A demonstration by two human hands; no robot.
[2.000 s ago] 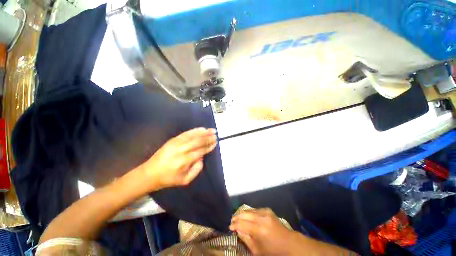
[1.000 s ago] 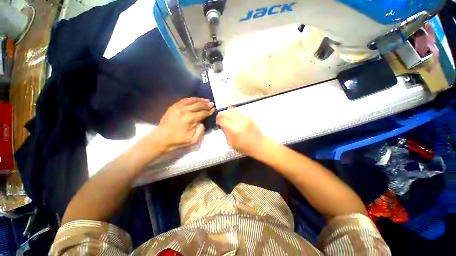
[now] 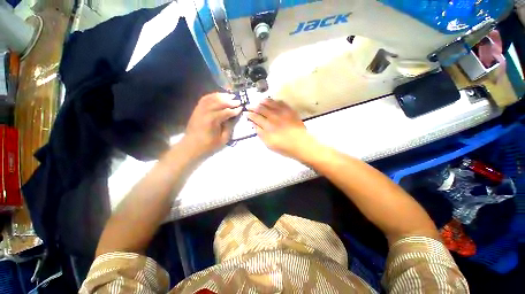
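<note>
The dark garment piece (image 3: 147, 92) lies spread on the machine table, left of the needle, and hangs over the left side. My left hand (image 3: 212, 123) pinches its narrow edge just in front of the presser foot (image 3: 243, 96). My right hand (image 3: 277, 126) is beside it on the right, with its fingertips at the same edge, almost touching the left fingertips. The sewing machine (image 3: 322, 57), marked JACK, stands behind both hands. Whether the needle is in the cloth cannot be made out.
A black flat phone-like object (image 3: 427, 95) lies on the machine's right front. A blue crate (image 3: 449, 152) at lower right holds clear plastic, a red cylinder and an orange-red item. A red box (image 3: 10, 166) is on the left side table (image 3: 37, 115).
My right hand has come up from my lap to the cloth edge beside my left hand. Both hands are now closer to the presser foot, and the cloth in front has moved up toward the needle.
</note>
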